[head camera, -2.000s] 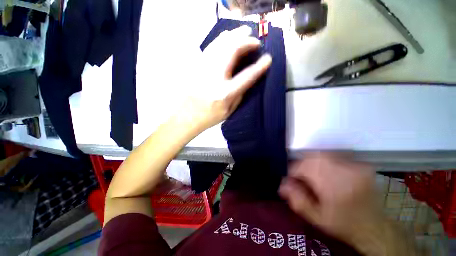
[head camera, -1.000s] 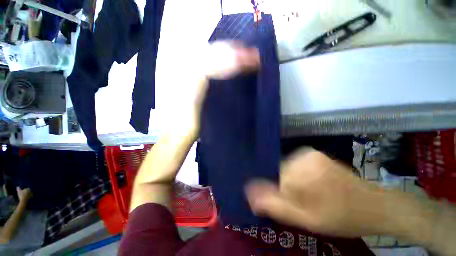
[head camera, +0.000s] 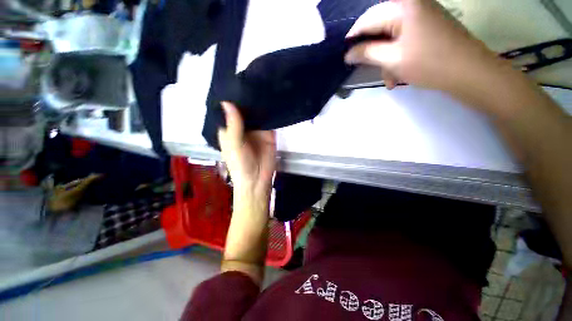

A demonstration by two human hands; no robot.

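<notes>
A dark garment piece (head camera: 285,84) is stretched between my two hands over the white table, its plain dark face showing. My right hand (head camera: 401,44) pinches its upper right edge between thumb and fingers. My left hand (head camera: 246,145) holds its lower left end near the table's front edge, thumb up, fingers partly hidden. The black thread snips (head camera: 544,54) lie on the cream machine bed at the right, partly behind my right forearm. The needle area is not in view.
Dark cut pieces (head camera: 147,81) hang over the table at the left, close to my left hand. The table's front edge (head camera: 401,173) runs below my hands. A red slotted basket (head camera: 204,204) stands under it. A thin metal stick (head camera: 557,14) lies at the upper right.
The garment piece has moved from the needle area up and left, now showing its plain face. My right hand has risen from below the table edge to the cloth's upper edge. My left hand has moved lower.
</notes>
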